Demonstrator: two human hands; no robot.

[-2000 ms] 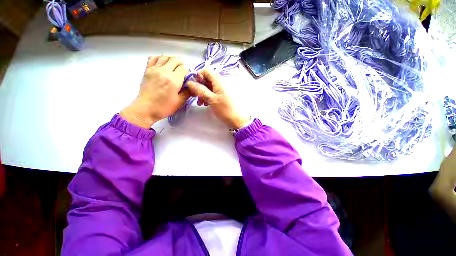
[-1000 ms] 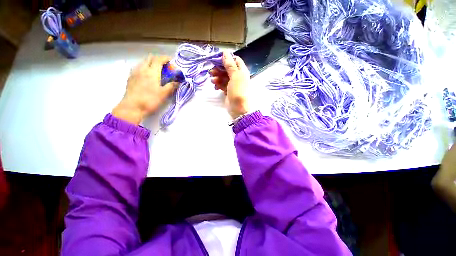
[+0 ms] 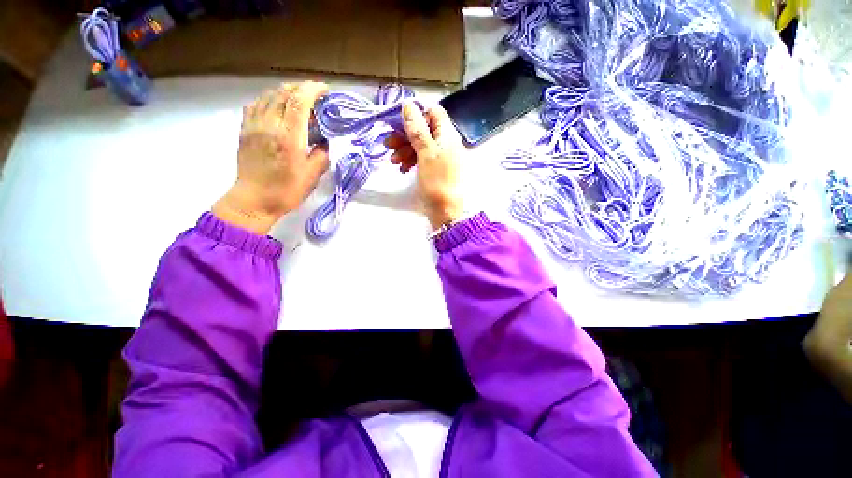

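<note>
My right hand (image 3: 432, 159) grips one end of a looped lilac charging cable (image 3: 360, 114) between thumb and fingers. The cable's left loops reach to my left hand (image 3: 278, 149). My left hand is curled around a small dark retail box (image 3: 317, 129), mostly hidden by the fingers. Another cable bundle (image 3: 339, 193) lies on the white table between my hands, below the held cable. More loops show just behind the held cable.
A large cable pile (image 3: 645, 187) under clear plastic lies at the right. A black smartphone (image 3: 495, 98) lies left of it. Cardboard (image 3: 374, 42) lies along the far edge. A filled box (image 3: 127, 80) with cable loops stands far left. Another person's hand (image 3: 834, 327) shows at the right edge.
My hands have moved apart from their earlier close grip. The looped cable came up in my right hand, and its loops now meet the box in my left hand.
</note>
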